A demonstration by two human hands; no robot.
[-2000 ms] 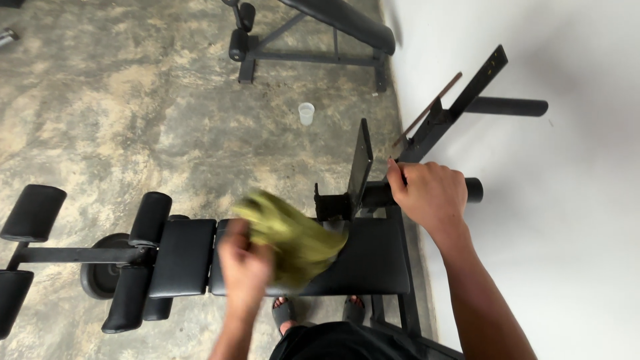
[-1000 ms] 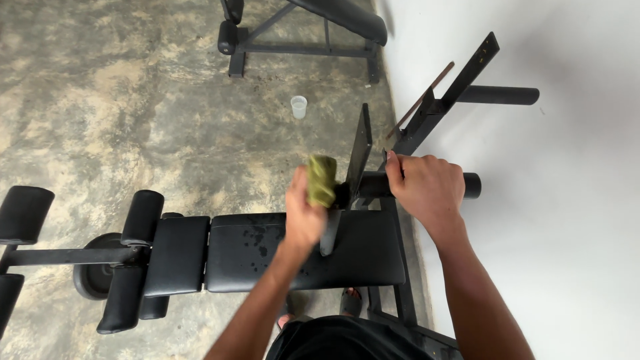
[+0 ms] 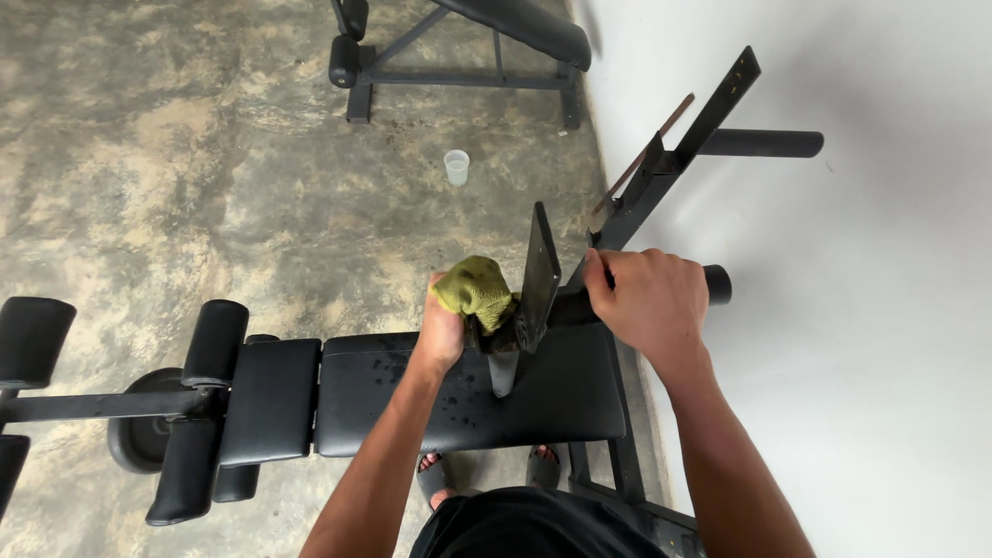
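My left hand (image 3: 443, 322) holds a yellow-green cloth (image 3: 477, 291) against the black metal bracket left of an upright metal plate (image 3: 540, 271). Around a dark bar (image 3: 575, 308) to the right of the plate, my right hand (image 3: 655, 298) is closed, its thumb towards the plate. The bar ends in a black grip (image 3: 718, 284) near the wall. Beneath both hands lies the black padded seat of a weight bench (image 3: 380, 418), with water drops scattered on it. A grey metal post (image 3: 504, 373) shows just under the bracket.
Foam rollers (image 3: 215, 341) and a weight plate (image 3: 143, 434) are at the bench's left end. A clear plastic cup (image 3: 457, 167) stands on the concrete floor. Another bench (image 3: 465, 80) is beyond it. A steel upright (image 3: 643, 203) with a padded bar (image 3: 763, 143) rises beside the white wall (image 3: 876, 325).
My left hand has moved the cloth from over the bench pad up to the bracket beside the upright plate. Water drops on the pad have come into sight. My right hand stays on the bar.
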